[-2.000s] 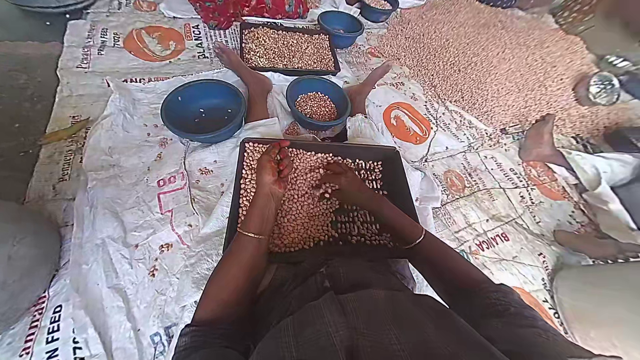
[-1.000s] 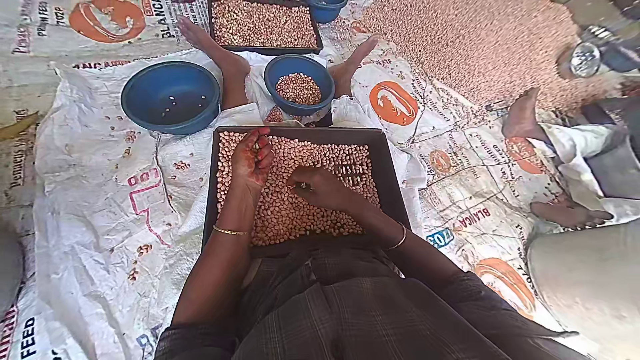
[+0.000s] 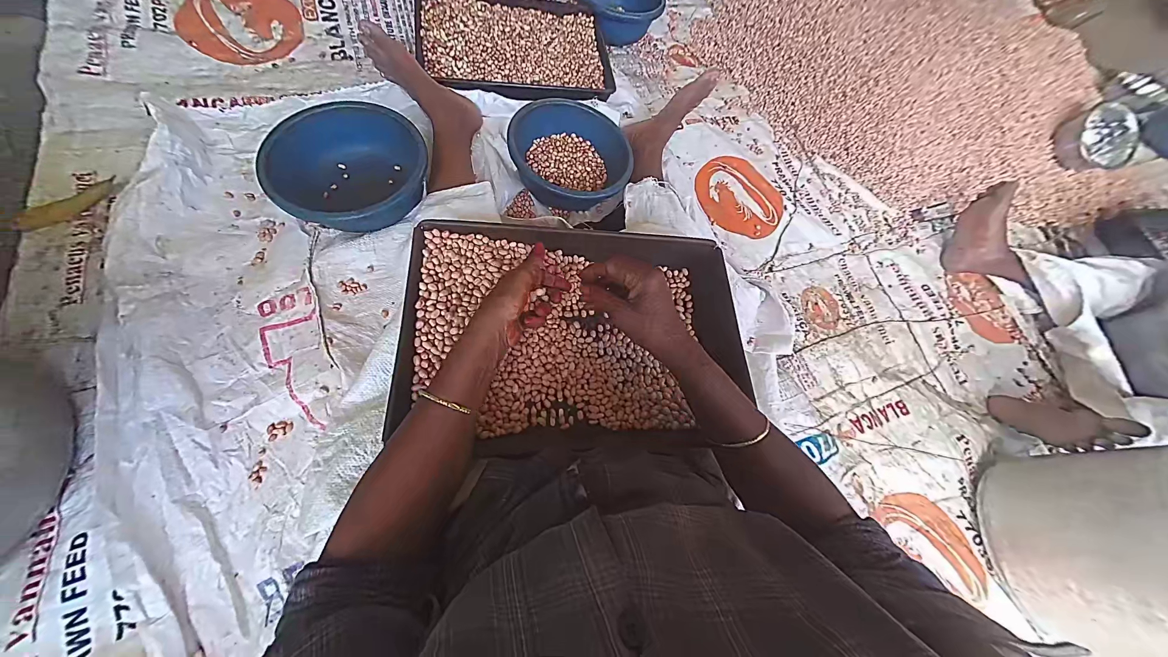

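A dark rectangular tray (image 3: pixel 730 319) rests against my lap, spread with pinkish-brown shelled nuts or beans (image 3: pixel 566 383), probably peanuts. Over its upper middle, my left hand (image 3: pixel 525 297) is turned palm inward with fingers curled; a few kernels seem to lie in it, though this is hard to tell. Just to its right, my right hand (image 3: pixel 634 301) has its thumb and fingertips bent toward the left fingers. Whether the right fingertips pinch a kernel cannot be seen. Beyond the tray are a blue bowl (image 3: pixel 570 155) part full of kernels and a larger blue bowl (image 3: pixel 342 164) with a few pale bits.
Another person's feet (image 3: pixel 447 119) flank the smaller bowl. Behind them stand a second filled tray (image 3: pixel 511 46) and another blue bowl (image 3: pixel 630 20). A wide heap of kernels (image 3: pixel 903 100) covers the upper right. A foot (image 3: pixel 985 237) and printed woven sacks (image 3: pixel 210 365) lie around.
My right hand has risen from the tray's middle toward my left hand's fingers. The left hand's fingers, upright one second ago, now lean right toward it. The view has shifted.
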